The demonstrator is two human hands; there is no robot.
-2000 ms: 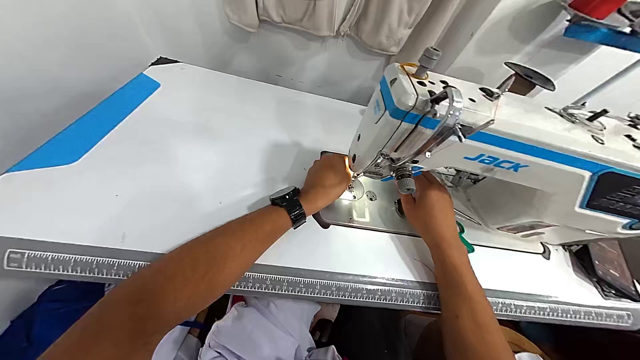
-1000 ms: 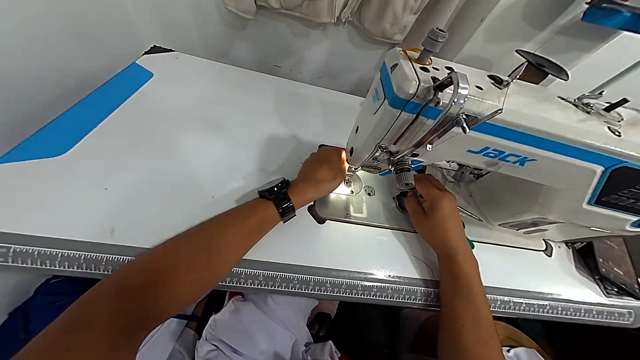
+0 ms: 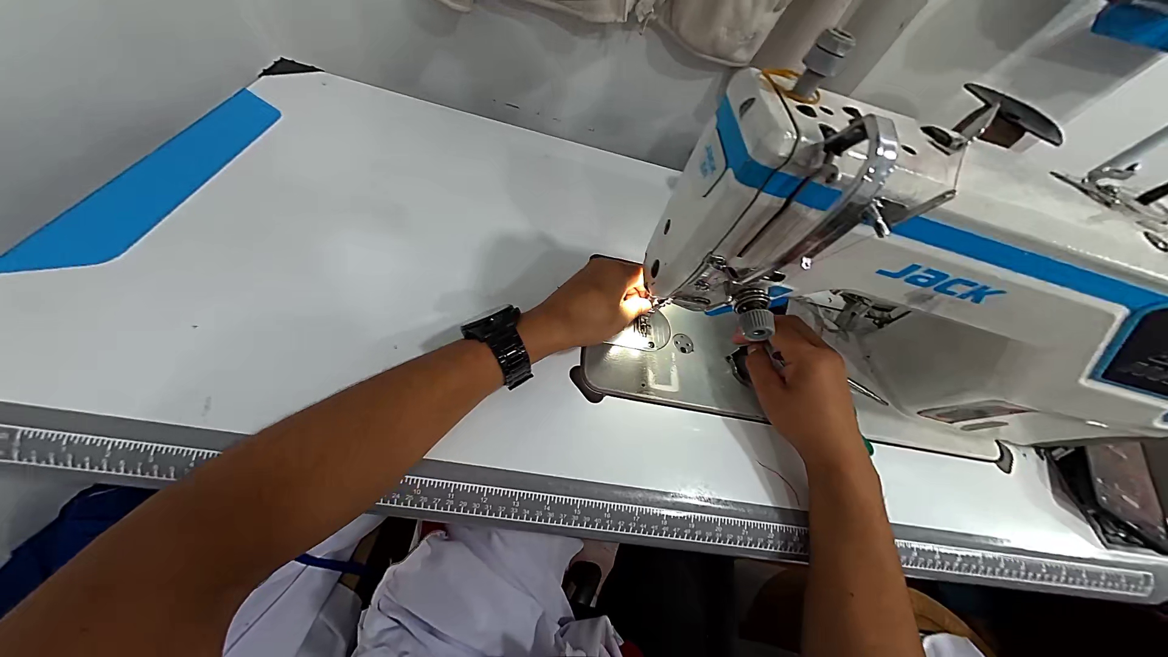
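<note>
A white and blue Jack industrial sewing machine (image 3: 940, 274) stands on the white table. My left hand (image 3: 602, 301), a black watch on its wrist, is at the lit needle area with its fingertips close together; what they pinch is too small to make out. Below them lies the round needle plate (image 3: 648, 328) in the metal bed (image 3: 666, 379). Behind the tension dial (image 3: 756, 319), my right hand (image 3: 798, 379) is bent, its fingertips partly hidden. Pointed metal blades (image 3: 867, 392) show beside it, and something green peeks out behind the wrist. A thin red thread (image 3: 780, 479) lies near that forearm.
A ruler strip (image 3: 593, 511) runs along the table's front edge. White cloth (image 3: 474, 593) hangs below it. Light garments (image 3: 712, 27) are beyond the back edge. A dark object with cables (image 3: 1109, 493) sits at the far right.
The view has shifted slightly. Both hands stay around the needle area and tension dial, with only small changes in their pose.
</note>
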